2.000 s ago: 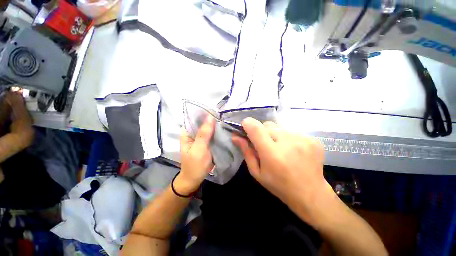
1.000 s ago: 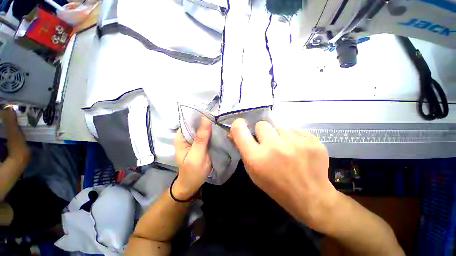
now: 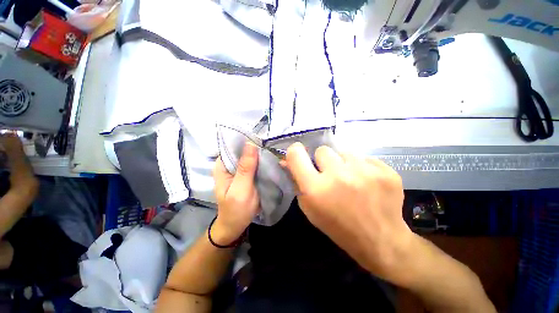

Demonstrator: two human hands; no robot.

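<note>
A large garment piece (image 3: pixel 214 92), white with dark seam lines and a grey patch at its lower left, lies over the table and hangs past the front edge. My left hand (image 3: pixel 236 186), with a dark band at the wrist, pinches a grey pointed part of it between thumb and fingers. My right hand (image 3: pixel 346 195) grips the dark-edged corner just right of there, fingertips close to the left thumb. The fingers hide part of the edge between them. The sewing machine head (image 3: pixel 466 24) is at the upper right, away from the cloth in my hands.
Black shears (image 3: pixel 530 110) lie right on the white table (image 3: pixel 423 104), behind the ruler-marked front edge (image 3: pixel 453 162). A blue crate (image 3: pixel 119 211) and grey-white pieces (image 3: pixel 138 260) are at lower left. Another person's arm (image 3: pixel 18 177), a grey machine (image 3: pixel 30 92) and a red box (image 3: pixel 52 40) are left.
The view has shifted, so the table and machine sit differently in the picture. The right fingertips have closed in from the lower, more spread grip of two seconds ago. Both hands still hold the cloth.
</note>
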